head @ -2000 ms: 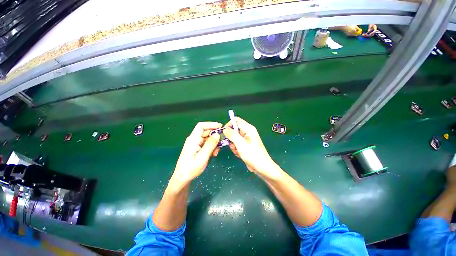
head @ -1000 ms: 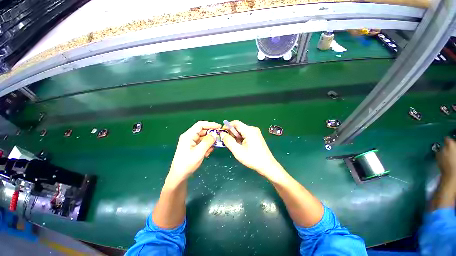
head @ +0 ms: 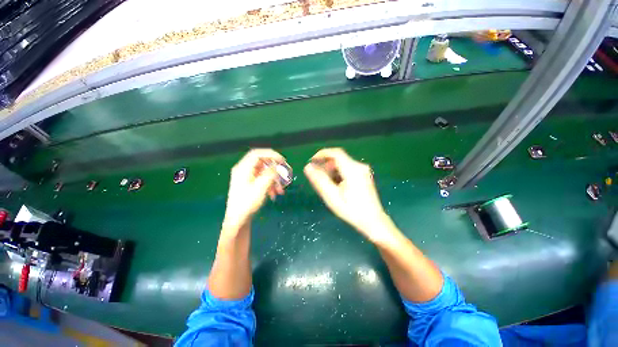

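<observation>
My left hand (head: 249, 184) is shut on a small rounded electronic module (head: 284, 175) with a pale patch, held at the fingertips above the green bench. My right hand (head: 347, 188) is just to the right of it, apart from the module, with fingers curled and blurred. A small dark patch shows between its thumb and fingers; I cannot tell if it is a held tool or part. The pale pen-like tool does not show clearly now.
Similar modules lie along the green bench (head: 203, 223), one left of my hands (head: 179, 175), one right (head: 442, 162). A wire reel (head: 503, 217) stands right, a black fixture (head: 61, 251) left. A fan (head: 371, 57) and bottle (head: 438, 49) are behind. A slanted metal post (head: 525, 101) and a person's blue sleeve (head: 603, 312) are right.
My hands have moved apart; the module stays in my left fingers and my right hand has moved right. The pale tool seen earlier at the right fingers no longer shows clearly.
</observation>
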